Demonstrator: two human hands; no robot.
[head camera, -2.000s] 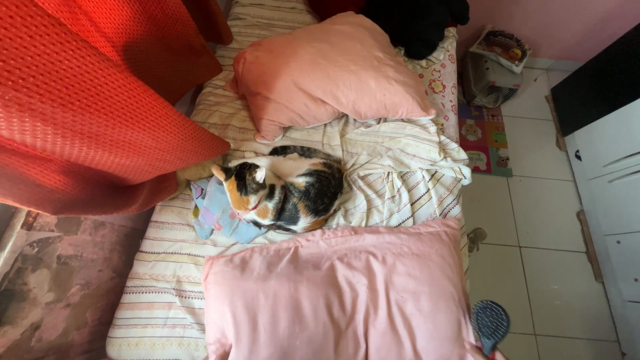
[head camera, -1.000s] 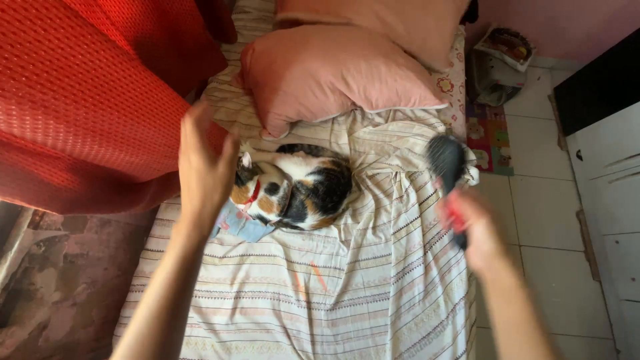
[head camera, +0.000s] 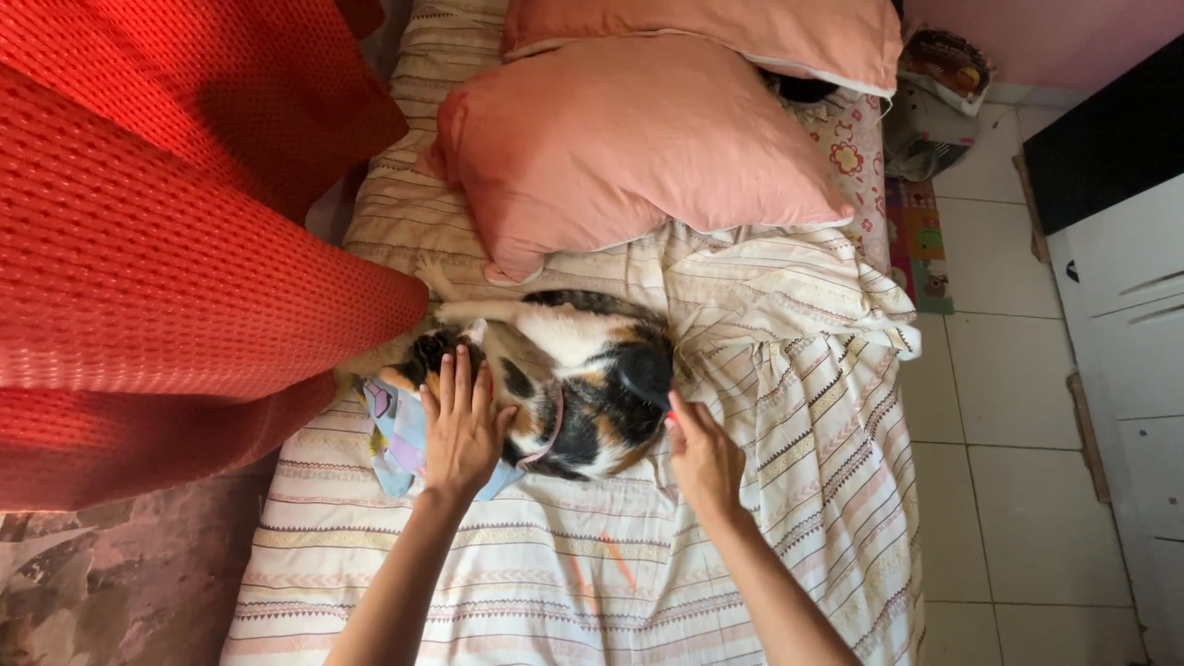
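Note:
A calico cat (head camera: 592, 421) with a pink collar (head camera: 553, 427) lies curled on a striped bedsheet (head camera: 703, 592), its pale legs stretched toward the curtain. My left hand (head camera: 462, 425) rests flat on the cat's head and neck, fingers spread and holding nothing. In my right hand (head camera: 705, 453) is a dark hairbrush (head camera: 645, 373), its head against the cat's hindquarters; the bristles are hidden from view. Partly under the cat's head and my left hand is a light blue printed cloth (head camera: 393, 439).
Two salmon pillows (head camera: 638, 148) overlap at the far end of the bed. A red curtain (head camera: 185, 250) hangs at the left, reaching the cat's front. Tiled floor (head camera: 1008, 379), a bag (head camera: 925, 134) and a white drawer unit (head camera: 1138, 305) lie right of the bed.
The near pillow has moved from the bed's front onto the far end, against the other one. My left hand has come down onto the cat, and the brush has moved left onto its body.

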